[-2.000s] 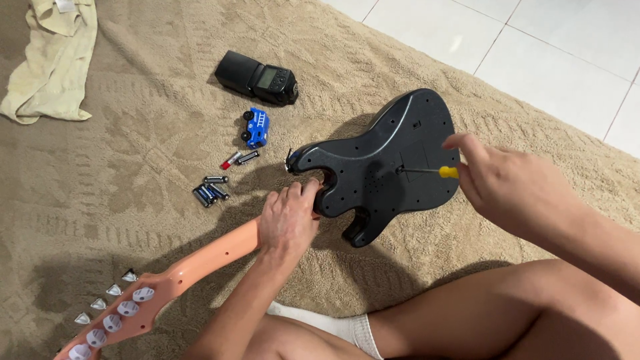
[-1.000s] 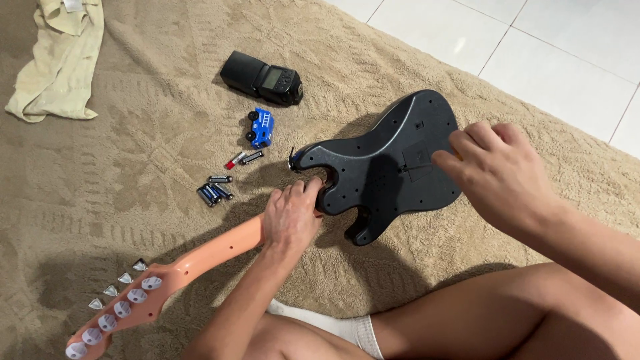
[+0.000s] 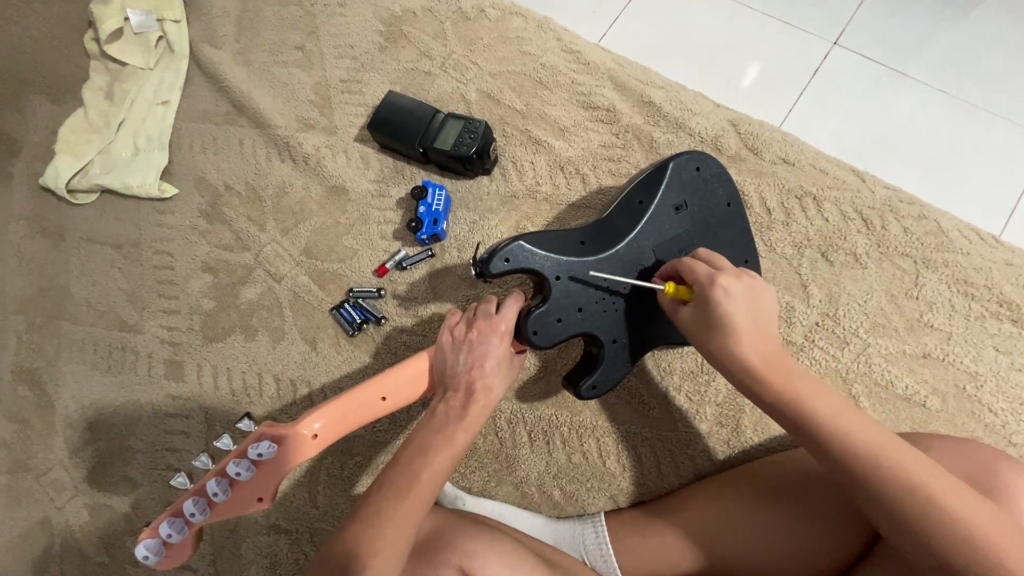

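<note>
A toy guitar lies face down, its black plastic body (image 3: 608,240) at the centre right and its orange neck (image 3: 376,400) running to the lower left, where the headstock has white tuning pegs. My left hand (image 3: 480,348) is wrapped around the neck where it joins the body. Over the body, my right hand (image 3: 724,312) grips a screwdriver with a yellow handle (image 3: 678,291); its metal shaft points left, the tip above the back of the body near small holes. Whether the tip touches the plastic, I cannot tell. A rectangular battery cover outline is partly hidden by my right hand.
A brown textured blanket (image 3: 264,264) lies under everything. Left of the body are a black camera flash (image 3: 436,132), a blue toy truck (image 3: 432,210) and several batteries (image 3: 352,316). A pale yellow cloth (image 3: 124,112) lies at the upper left, white floor tiles (image 3: 912,72) at the upper right.
My right hand has moved left over the guitar body from its right edge. The screwdriver, upright or end-on before, now shows its shaft pointing left. My left hand stays on the neck.
</note>
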